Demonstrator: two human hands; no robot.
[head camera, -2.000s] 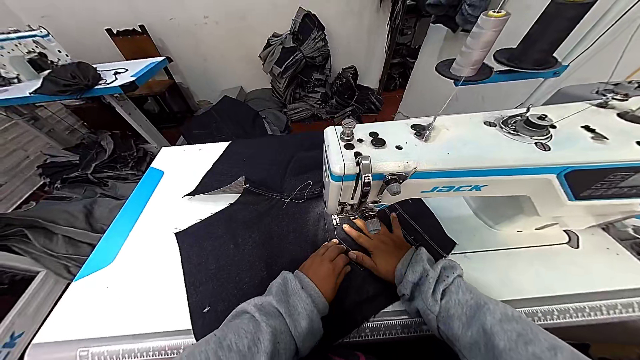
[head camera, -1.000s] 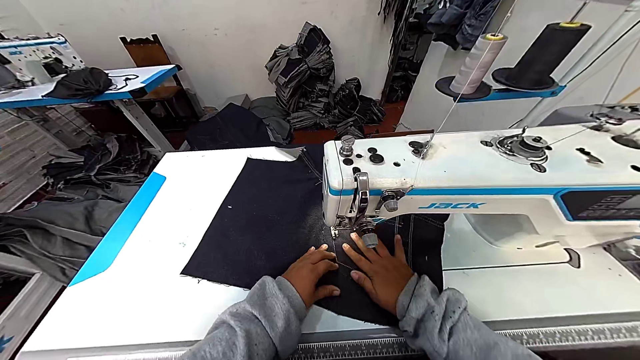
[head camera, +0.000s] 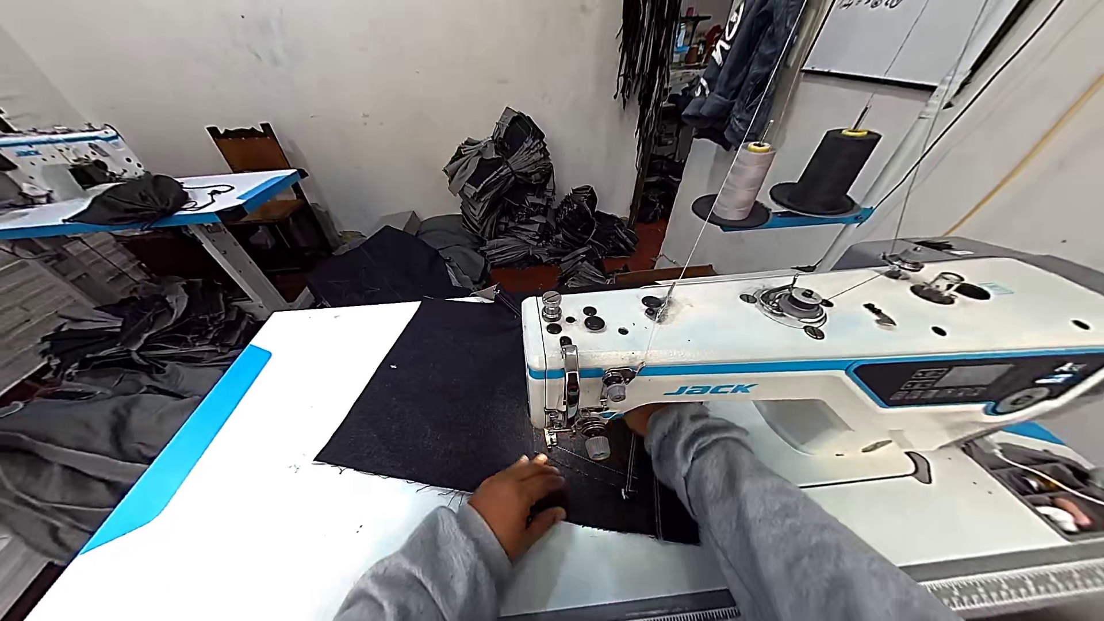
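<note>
A dark denim piece (head camera: 431, 388) lies across the sewing table and runs under the needle area of a white Jack sewing machine (head camera: 819, 319). My left hand (head camera: 519, 502) rests on the denim near its front edge, just in front of the presser foot (head camera: 552, 437), fingers somewhat spread. My right hand (head camera: 640, 418) reaches under the machine's arm, right of the needle; its fingers are mostly hidden by the machine head. Light stitch lines show on the denim between the hands. Thread runs down to the machine from the spools above.
A light thread cone (head camera: 743, 185) and a black thread cone (head camera: 835, 172) stand on a rack behind the machine. Bundled dark fabric pieces (head camera: 509, 190) are piled by the wall. At the left are another sewing table (head camera: 246, 194) and heaped cloth (head camera: 155, 336). A compartment tray (head camera: 1048, 492) sits at right.
The denim has been turned and shifted on the table since the earliest frame. My right hand has moved from the cloth in front of the needle to under the machine arm, away from my left.
</note>
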